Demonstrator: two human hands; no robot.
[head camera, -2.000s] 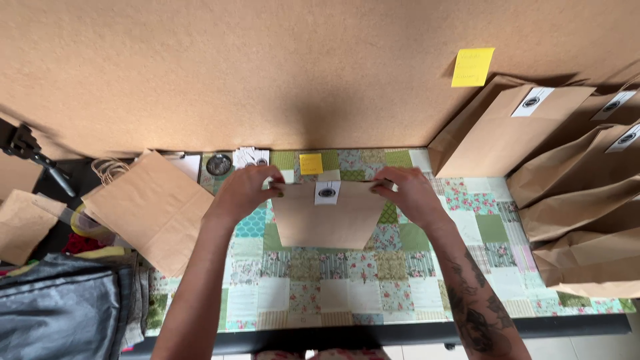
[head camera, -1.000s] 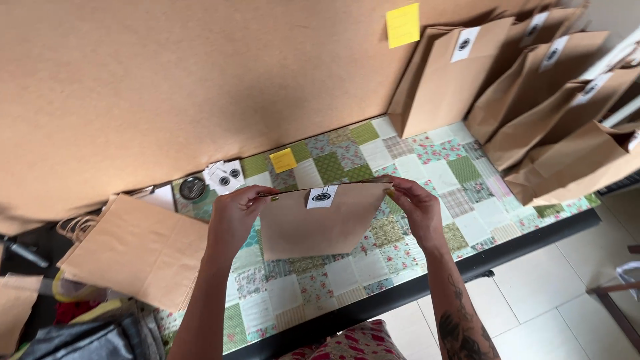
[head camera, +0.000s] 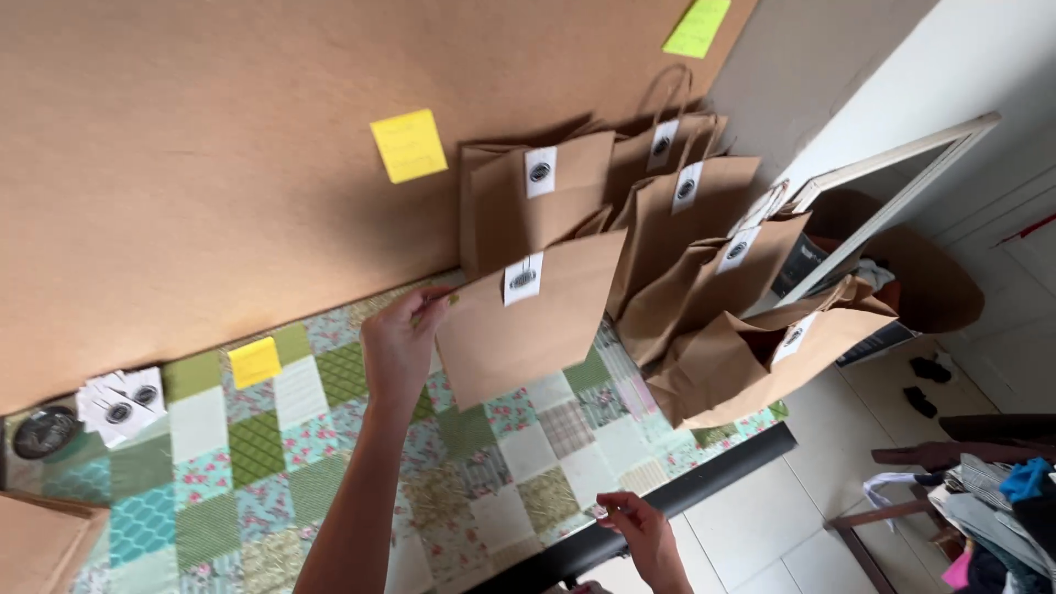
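Note:
My left hand (head camera: 404, 342) pinches the top left corner of a brown paper bag (head camera: 536, 330), which bears a white tag (head camera: 523, 279) with a dark round print at its top edge. The bag stands upright, in front of another tagged paper bag (head camera: 569, 190) by the board. Lower down, near the table's front edge, my right hand (head camera: 639, 532) is apart from the bag, its thumb and fingertips close together; whether anything small is between them cannot be told.
Several tagged paper bags (head camera: 693, 206) stand at the right. White tags (head camera: 120, 408) and a dark round dish (head camera: 47, 431) lie at the left on the patchwork cloth (head camera: 322, 462). Yellow notes (head camera: 410, 146) mark the board. Right of the table are a framed mirror (head camera: 891, 198) and piled clothes (head camera: 990, 503).
The bag, held by both hands before, has moved right beside the other bags. My right hand has let go of it and drawn back toward the table edge. The view has swung right.

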